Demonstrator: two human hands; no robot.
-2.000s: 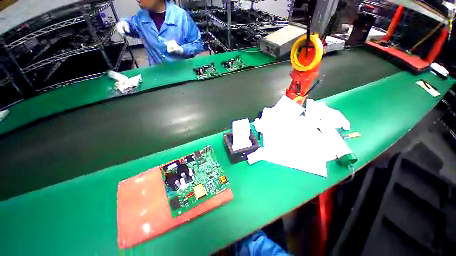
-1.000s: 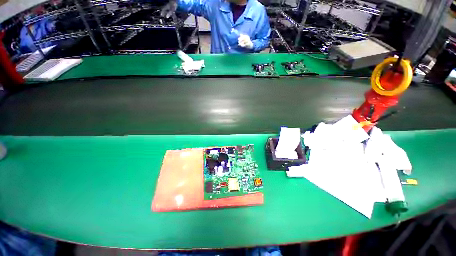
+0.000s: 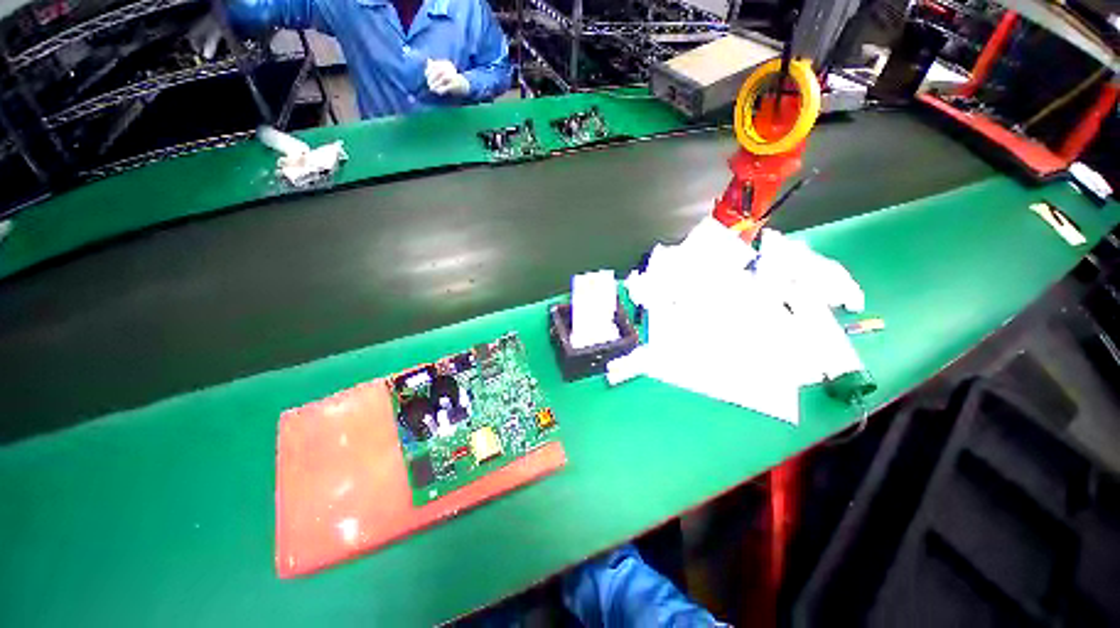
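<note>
A green circuit board crowded with parts lies on the right part of a flat red-orange pad on the green mat. Black round capacitors and a small yellow block show on the board. A small black box with white rectangles standing in it is right of the board. Neither of my hands is in the picture. Only a blue sleeve shows at the bottom edge, below the bench edge.
A heap of white paper lies right of the box. Behind it stands a red holder with a yellow ring. A dark conveyor belt runs beyond; two boards and a person in blue are across it. A black tray is at lower right.
The view swung left to face the bench squarely, then back to the right. The board, pad and box keep their places. The person across the belt has moved an arm.
</note>
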